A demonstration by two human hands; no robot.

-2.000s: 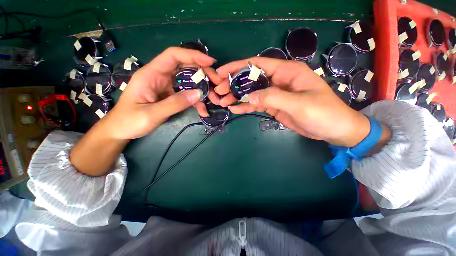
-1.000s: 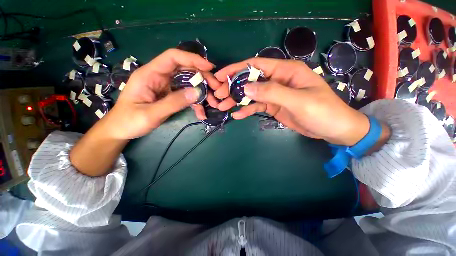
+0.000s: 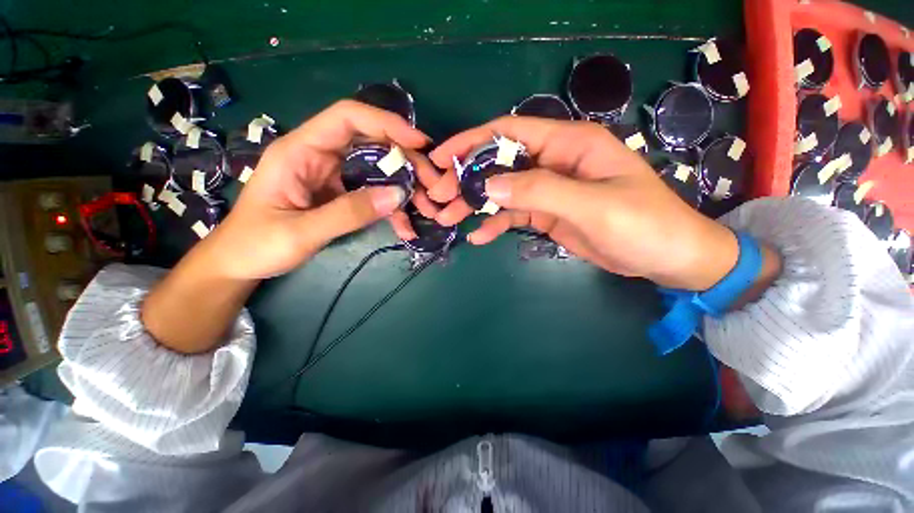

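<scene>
My left hand holds a round black display module by its rim, thumb on its lower right face. A cream tape tab sits on it and small light marks show on its screen. My right hand holds a second display module, thumb on its lower face, with tape tabs at top and bottom and a small bluish mark lit. The two modules are side by side, apart. Another disc lies on the mat below and between my hands, partly hidden by fingers. Thin black cables run from near it.
Several taped discs lie at left and more discs at right. An orange-red tray full of discs is at far right. A power supply with red digits and a red lead is at left. A blue band circles my right wrist.
Both hands stay in nearly the same place, still holding the modules. The figures on both screens have changed and look fewer. The right thumb has moved slightly left over its module.
</scene>
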